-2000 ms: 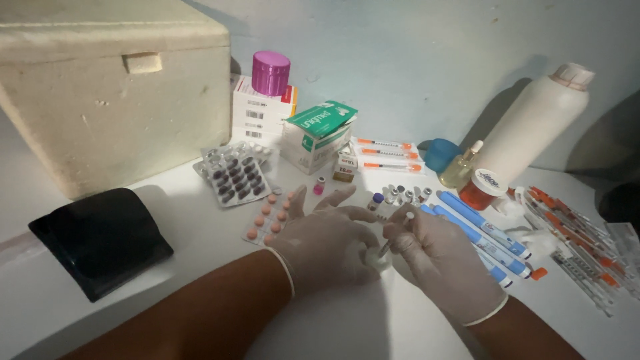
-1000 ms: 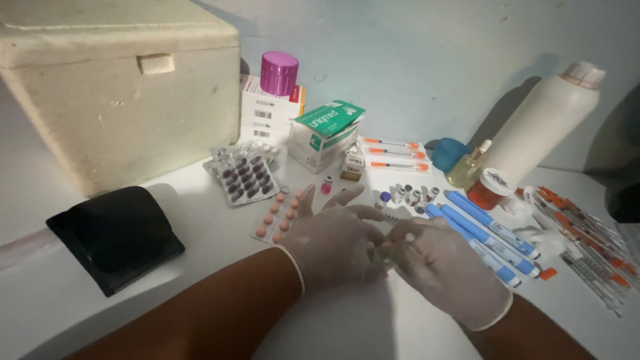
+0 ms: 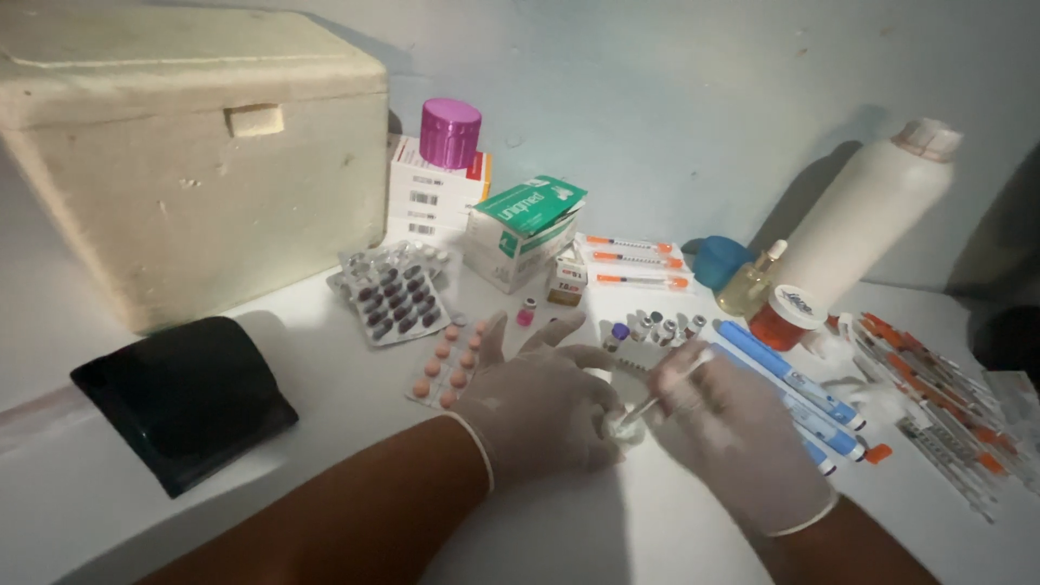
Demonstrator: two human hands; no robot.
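Both hands wear pale translucent gloves. My left hand [image 3: 540, 406] has its fingertips closed around a small whitish container [image 3: 624, 426] low on the white table, its index finger lifted. My right hand [image 3: 727, 435] pinches a thin white stick [image 3: 650, 402], whose lower end reaches into that container. Just behind stand several small vials [image 3: 668, 331], one with a purple cap [image 3: 620, 331]. A blister pack of orange-pink tablets [image 3: 447, 366] lies beside my left hand, with a pink vial [image 3: 526, 313] farther back. Blue injector pens [image 3: 792, 375] lie right of my right hand.
A foam cooler box [image 3: 203, 179] stands back left, a black pouch [image 3: 191, 398] before it. Farther back are capsule blisters [image 3: 398, 305], a green-white carton [image 3: 524, 231] and packaged syringes [image 3: 638, 260]. On the right are a red jar [image 3: 780, 321], a white bottle [image 3: 873, 211] and piled syringes [image 3: 942, 390].
The white stick now shows with its lower end in the small container; one second ago my right fingers were bunched close against my left hand. Both hands stay near the same place.
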